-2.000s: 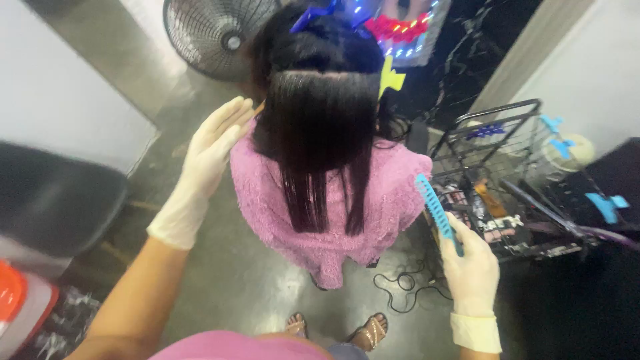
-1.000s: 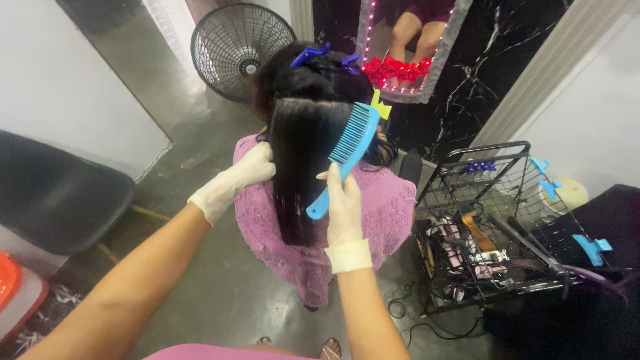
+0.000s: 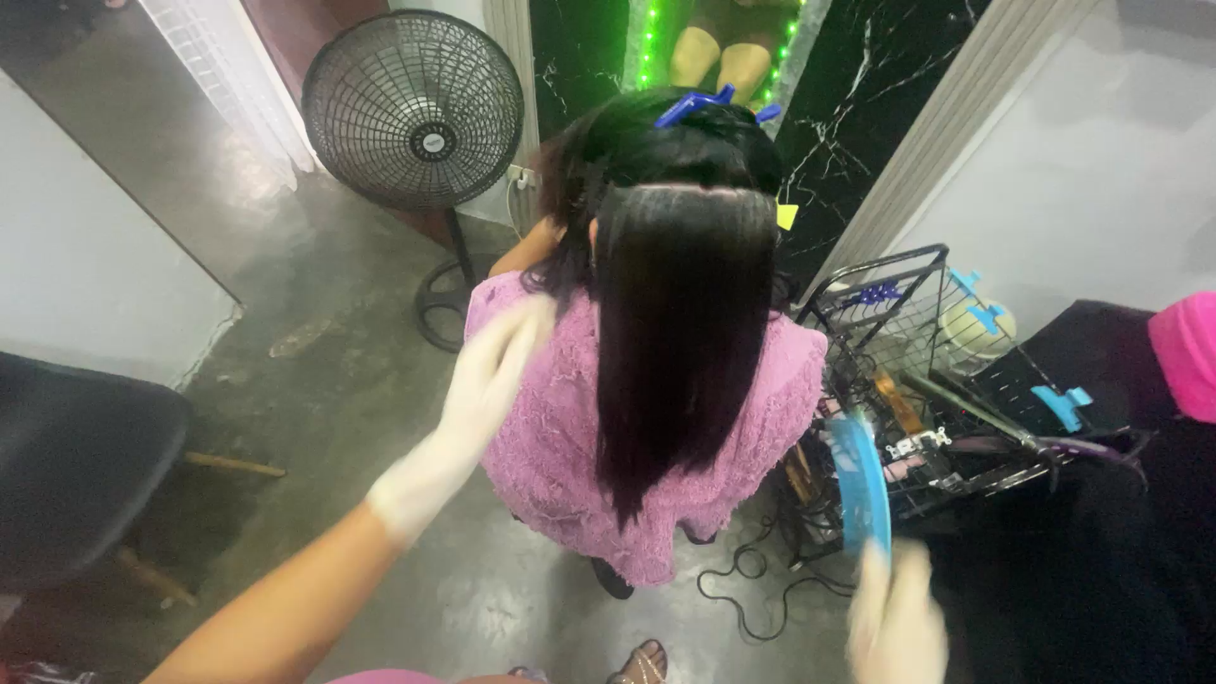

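Observation:
A seated person's long dark hair [image 3: 684, 342] hangs straight down the back over a pink towel [image 3: 532, 475]. Its upper part is pinned up with blue hair clips [image 3: 695, 106], and a bit of a yellow clip [image 3: 787, 217] shows at the right side of the head. My left hand [image 3: 499, 366], in a pale glove and blurred, is over the towel just left of the hair, holding nothing that I can see. At the lower right, away from the hair, my gloved right hand [image 3: 898, 613] grips a blue comb [image 3: 863, 484], which points upward and is blurred.
A black wire cart [image 3: 883, 275] with tools and blue clips stands at the right, a cable [image 3: 750, 594] on the floor beside it. A pedestal fan [image 3: 413, 109] is at the upper left, a dark chair [image 3: 85, 465] at the left. Ahead is a mirror edged with green lights [image 3: 649, 47].
My right hand has carried the comb from the hair out to the lower right. My left hand has come off the hair's left edge. The lights at the mirror have turned from red and pink to green.

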